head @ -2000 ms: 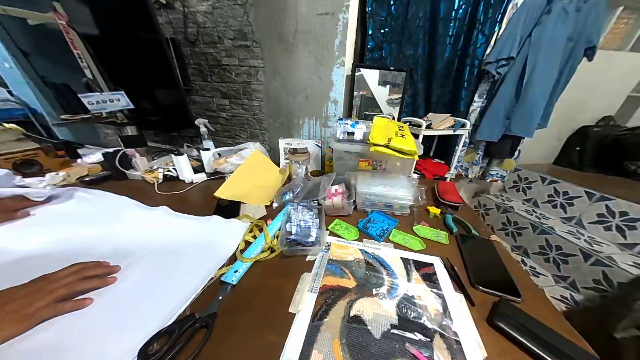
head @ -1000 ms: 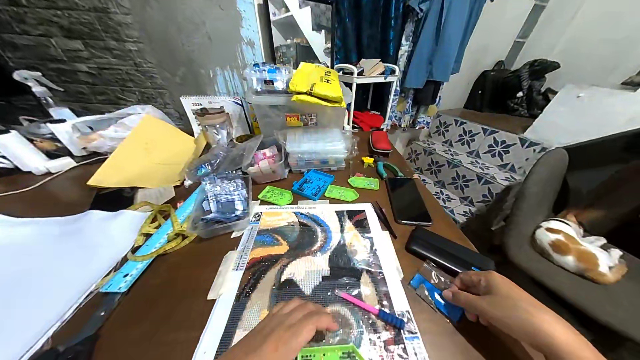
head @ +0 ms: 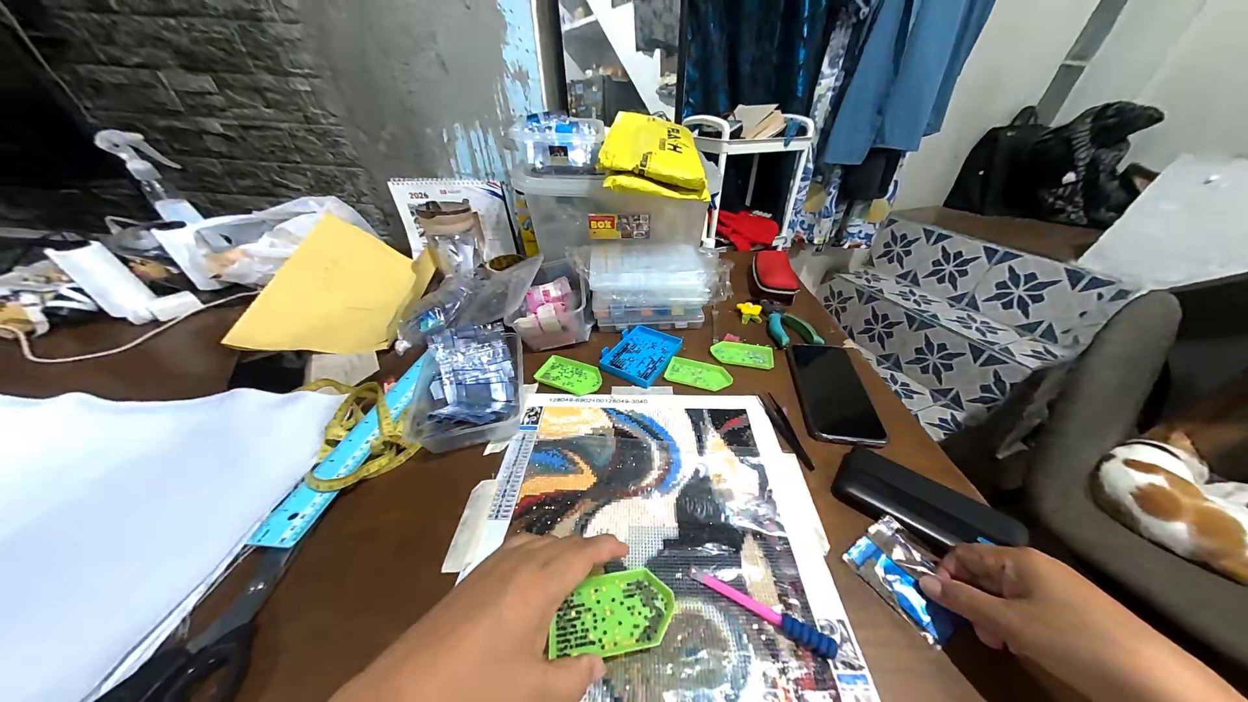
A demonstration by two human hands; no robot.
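Note:
A partly beaded diamond painting canvas (head: 643,517) lies on the brown table. My left hand (head: 507,624) rests over its lower left and grips a green drill tray (head: 616,614) holding dark beads between thumb and fingers. Right of that tray, a pink applicator pen (head: 746,600) with a blue grip lies on the canvas. At the canvas's right side, my right hand (head: 1014,604) pinches a small blue and silver foil packet (head: 902,585) by its edge. Behind the canvas lie several green trays (head: 568,375) and a blue tray (head: 641,355). Tweezers (head: 786,429) lie at its right edge.
A phone (head: 836,393) and a black case (head: 926,497) lie along the right edge. At left are white fabric or paper (head: 146,507), scissors (head: 219,653), a blue ruler (head: 341,458), a measuring tape (head: 366,429) and a box of packets (head: 468,385). A cat (head: 1170,497) lies on the chair.
The view has swung right since the oldest frame. My left hand now holds the green tray, which lay near its fingers one second ago. The packet was in my right hand then too.

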